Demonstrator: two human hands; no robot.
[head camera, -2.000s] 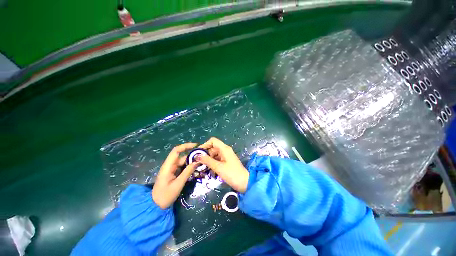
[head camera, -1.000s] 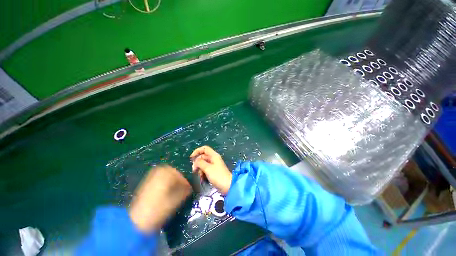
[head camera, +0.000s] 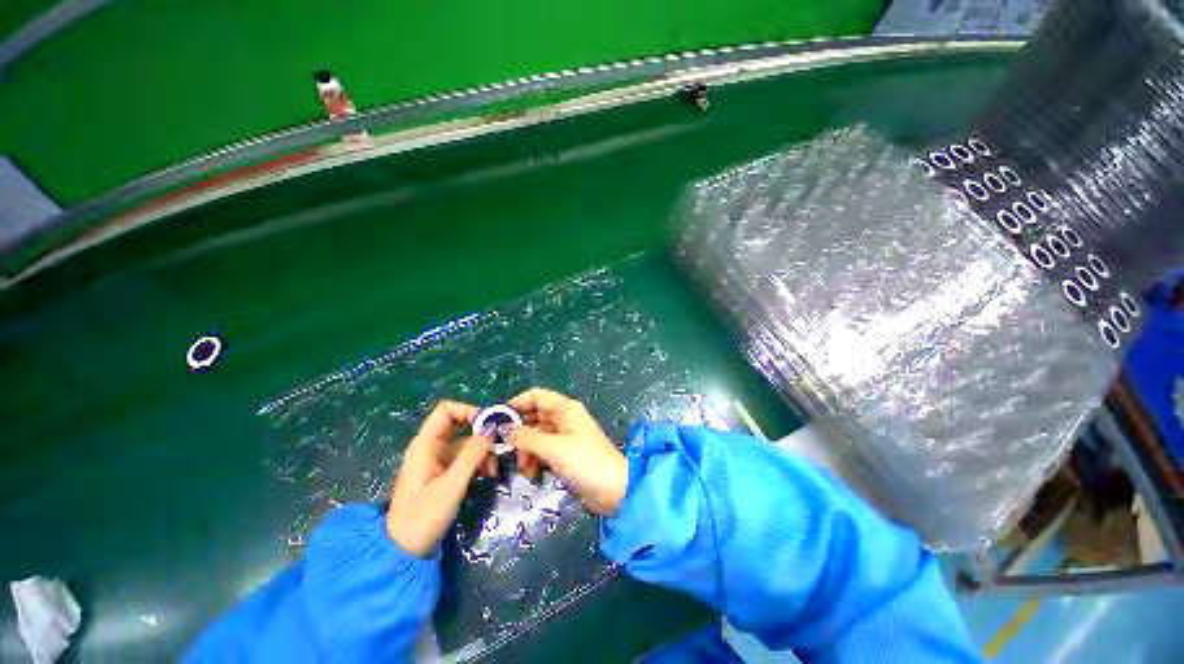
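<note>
A round module (head camera: 497, 420) with a white ring and dark centre is held between my two hands, above a clear blister tray (head camera: 377, 389) on the dark green belt. My left hand (head camera: 439, 475) grips its left side, with the thumb on its lower part. My right hand (head camera: 566, 448) grips its right side, with the thumb also near its lower edge. The fingertips cover part of the rim, and its back is hidden. No other module can be made out in the tray. Another white-ringed module (head camera: 204, 352) lies on the belt at the left, beyond the tray.
A thick stack of clear blister trays (head camera: 844, 298) stands at the right. Filled trays with rows of white rings (head camera: 1026, 214) are behind it. A crumpled white wipe (head camera: 46, 617) lies at the lower left. The belt's metal rail (head camera: 519, 114) runs along the far side.
A module now lies on the belt and has shifted left since one second ago. The module that lay in the tray near my right sleeve is gone from there. My hands have come together around a module.
</note>
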